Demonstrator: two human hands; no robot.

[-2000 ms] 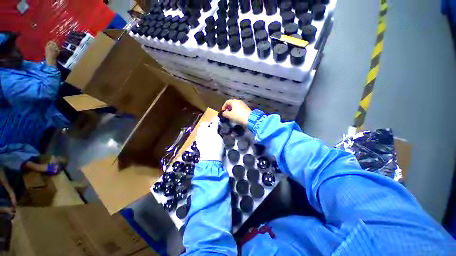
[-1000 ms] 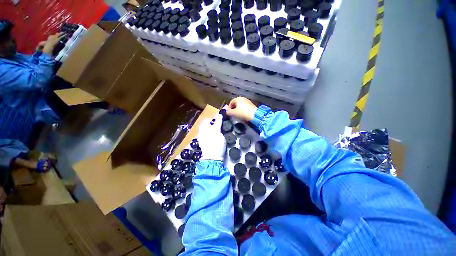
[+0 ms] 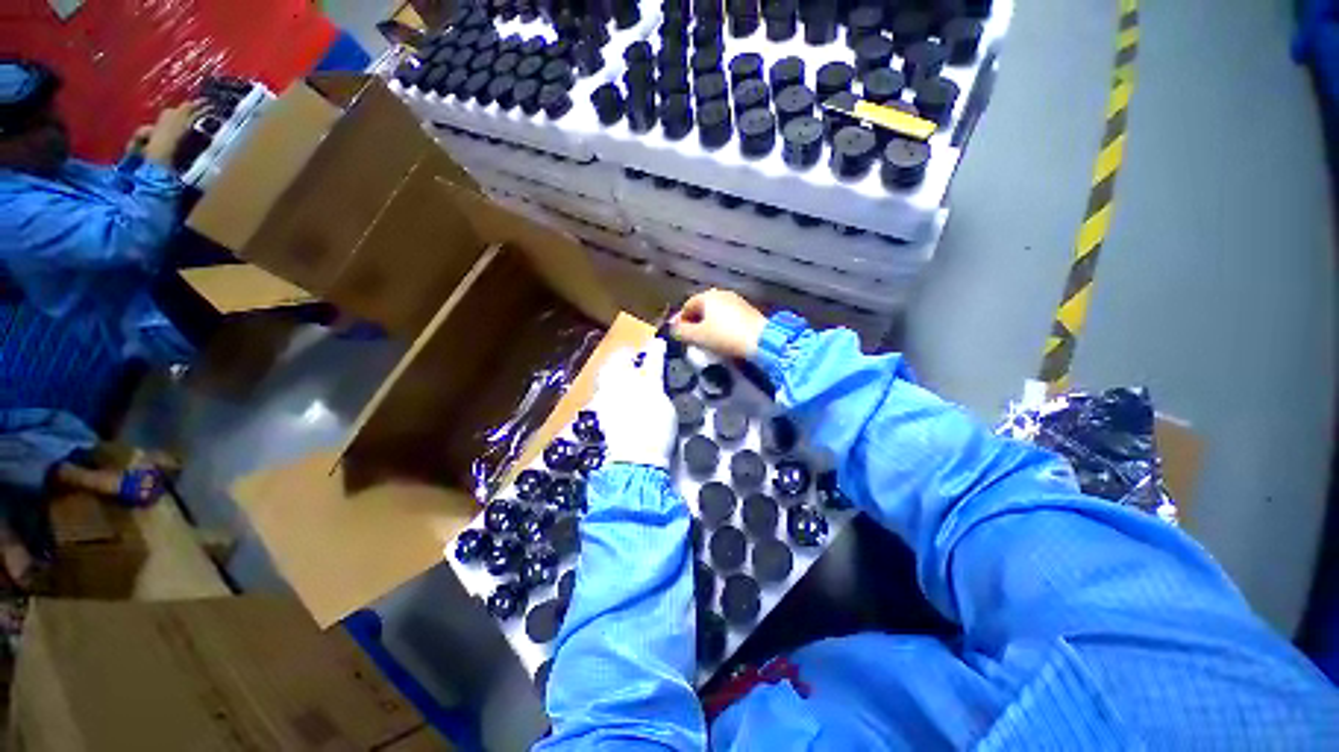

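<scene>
A white foam tray [image 3: 507,629] lies tilted in front of me, its pockets holding many black cylindrical parts [image 3: 740,598]. Parts on the left show glossy ringed faces, most on the right flat matte ends. My left hand [image 3: 634,407], in a white glove, is over the tray's far middle; a small dark thing shows at its fingertips, too small to tell whether it is held. My right hand [image 3: 720,323], bare, is at the tray's far corner with its fingers pinched at a black part, mostly hidden by the fingers.
An open carton [image 3: 426,353] with shiny film inside stands left of the tray. Stacked foam trays [image 3: 793,235] with black parts and a yellow stick [image 3: 893,118] stand behind. A crumpled foil bag [image 3: 1101,441] lies right. Closed cartons [image 3: 191,676] are lower left. A person in blue [image 3: 88,235] works at left.
Both hands stay at the tray's far end, with only slight shifts of the right fingers. The view has shifted a little. The person at left has moved their hands around a white tray.
</scene>
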